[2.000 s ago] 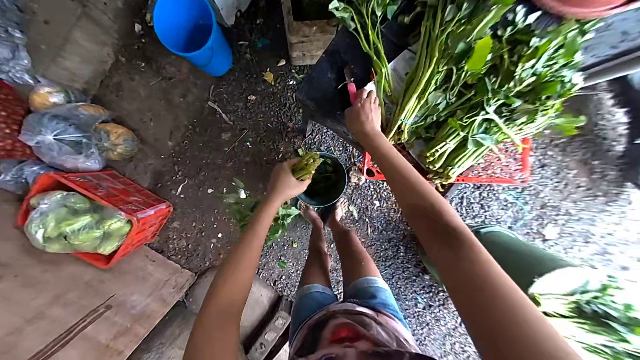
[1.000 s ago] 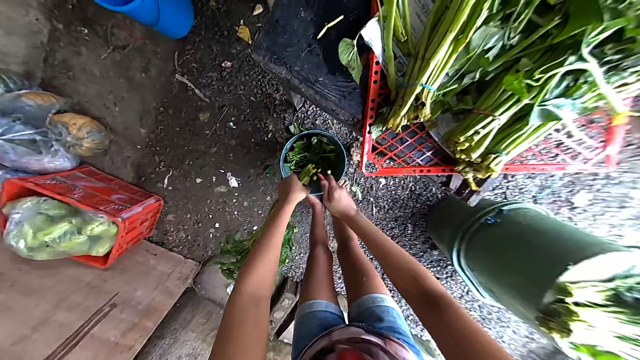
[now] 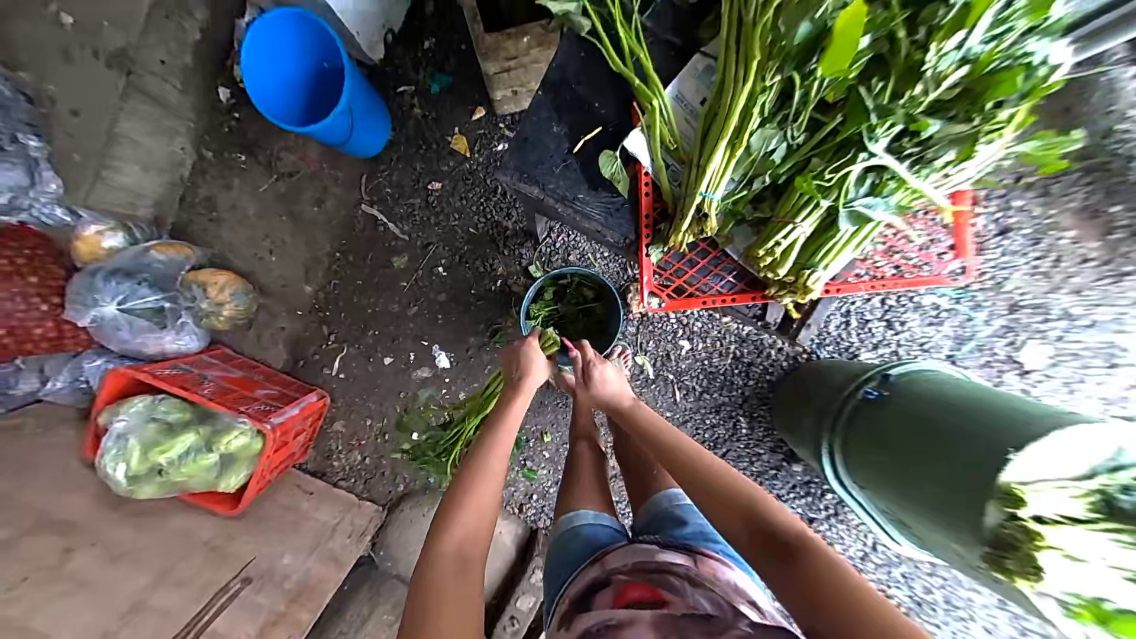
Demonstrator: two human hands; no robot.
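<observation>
My left hand [image 3: 526, 361] holds the stem ends of a bunch of leafy greens [image 3: 466, 422], whose leaves trail down to the left by my forearm. My right hand [image 3: 603, 380] is closed on a small tool with a pink handle [image 3: 570, 344], likely a knife; its blade cannot be made out. Both hands are close together at the near rim of a round bucket [image 3: 619, 306] that has cut greens [image 3: 572, 303] in it. Up and to the right, tied bundles of long-stemmed greens [image 3: 723, 133] lie across a red plastic crate [image 3: 710, 300].
A blue bucket [image 3: 364, 115] lies tilted at upper left. On the left are a red crate [image 3: 297, 417] with bagged vegetables [image 3: 173, 448], and bagged squash [image 3: 217, 297]. A dark table [image 3: 568, 169] stands beyond the bucket. A large green drum [image 3: 941, 444] is at right.
My right hand was at the dark table by the pink-handled tool two seconds ago; it has come down beside my left hand at the bucket. The greens now trail below my left hand.
</observation>
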